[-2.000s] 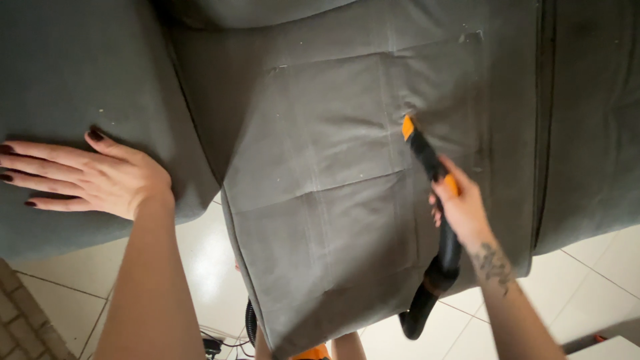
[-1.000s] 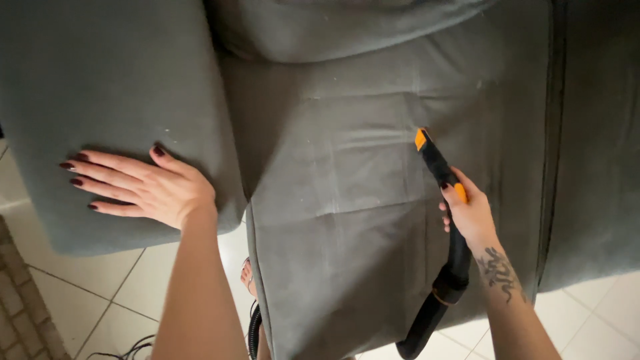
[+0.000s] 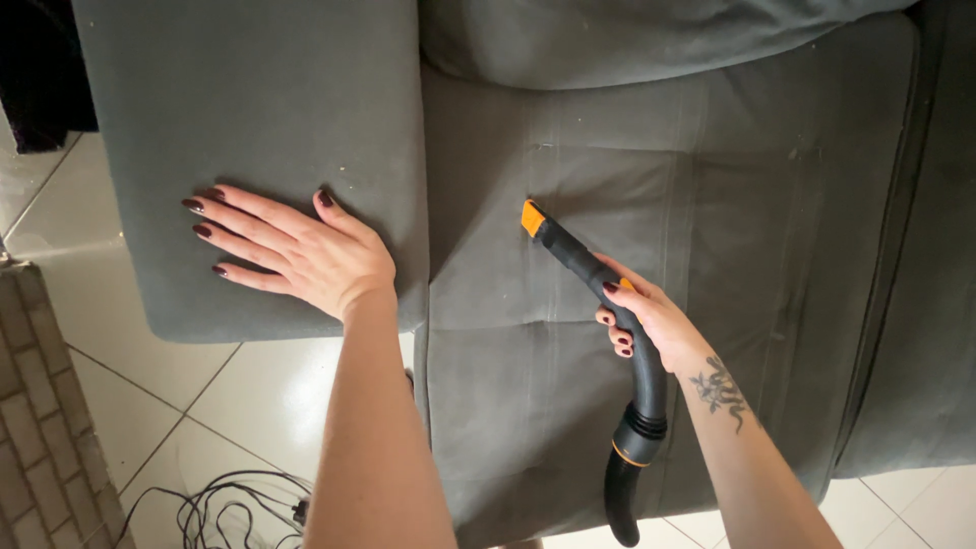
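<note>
My left hand (image 3: 305,248) lies flat, fingers spread, on the grey fabric armrest of a sofa (image 3: 267,91); it holds nothing. My right hand (image 3: 640,313) is closed around the black handle of a vacuum cleaner hose (image 3: 648,374). An orange-tipped crevice nozzle (image 3: 534,219) at its end points up and left, at the surface of the grey seat cushion (image 3: 762,267). Small light specks lie on the armrest near my left thumb and on the seat. The hose curves down past the cushion's lower part, below my right hand.
A coiled black cable (image 3: 221,496) lies on the white tiled floor (image 3: 168,381) at the lower left. A brick-patterned surface (image 3: 46,404) is at the left edge, and a dark cloth-like thing (image 3: 46,76) above it. A back cushion (image 3: 648,38) borders the seat at the top.
The nozzle in my right hand has moved left across the seat cushion, toward the armrest. My left hand stays flat on the armrest. The view has shifted to the left.
</note>
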